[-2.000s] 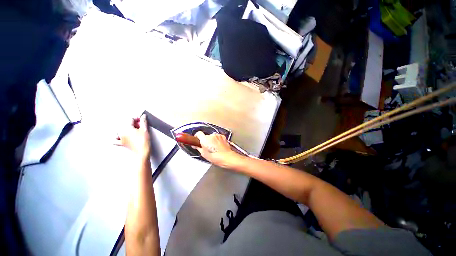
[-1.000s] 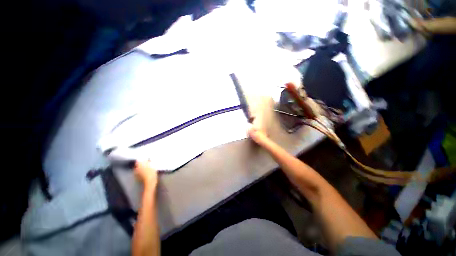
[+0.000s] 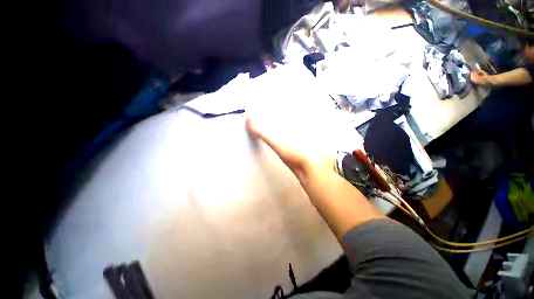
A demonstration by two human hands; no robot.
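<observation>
My right hand (image 3: 270,140) reaches over the pale table (image 3: 234,233) to the near edge of a white panel (image 3: 219,104) with a dark end band, lying at the far side. Glare washes out the fingers, so a hold on the cloth cannot be told. My left hand is not in view. The steam iron (image 3: 371,170) stands parked at the table's right edge, its reddish-brown handle up. Dark strips (image 3: 127,281) lie at the bottom left edge.
A black rounded item (image 3: 387,143) lies beyond the iron. White and grey cloth (image 3: 366,73) is heaped behind it. Yellow-tan lines (image 3: 468,244) run right from the iron. Another person's hand (image 3: 481,79) touches crumpled cloth at upper right. A cardboard box (image 3: 438,198) stands below.
The view has turned. The panel with the long dark seam is gone from the near table. My right hand has moved to the far side and my left hand has left the picture.
</observation>
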